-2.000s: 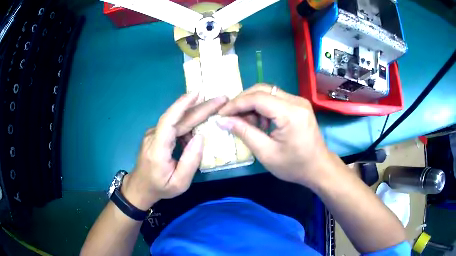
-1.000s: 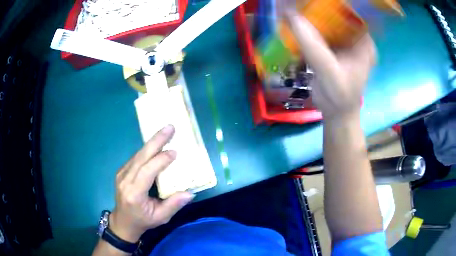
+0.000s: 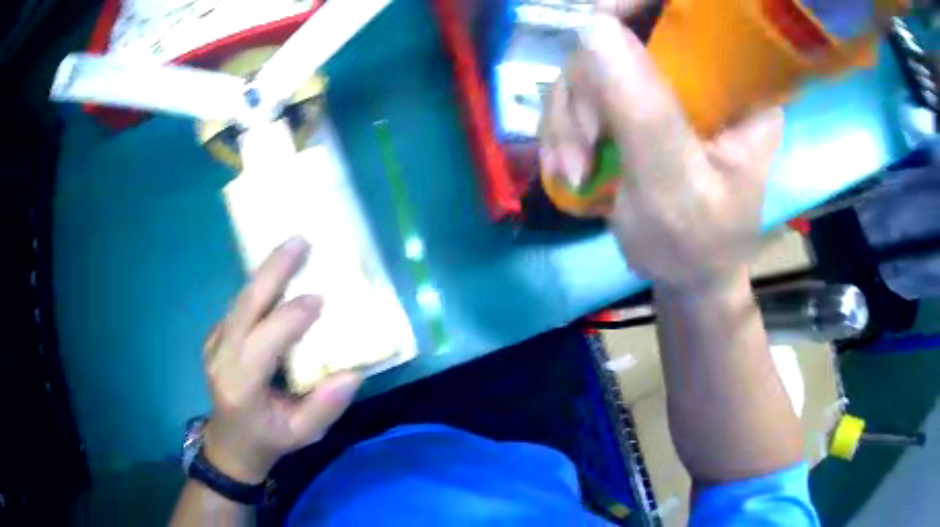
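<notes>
The white three-arm plastic part lies with its hub over the round yellowish fixture seat and one arm along the cream-white assembly fixture. My left hand holds the fixture's near left end, fingertips on top and thumb at the near edge. My right hand is closed around the orange electric screwdriver, which is raised at the upper right, away from the fixture. The screwdriver is blurred and its tip cannot be made out.
A red bin of white pieces stands behind the fixture. A red feeder tray holds the screw feeder, partly hidden by my right hand. A green strip lies right of the fixture. A metal flask is lower right.
My right hand has left the fixture and taken hold of the screwdriver at the feeder, then moved right with it. My left hand has shifted to the fixture's near left end. The view has shifted.
</notes>
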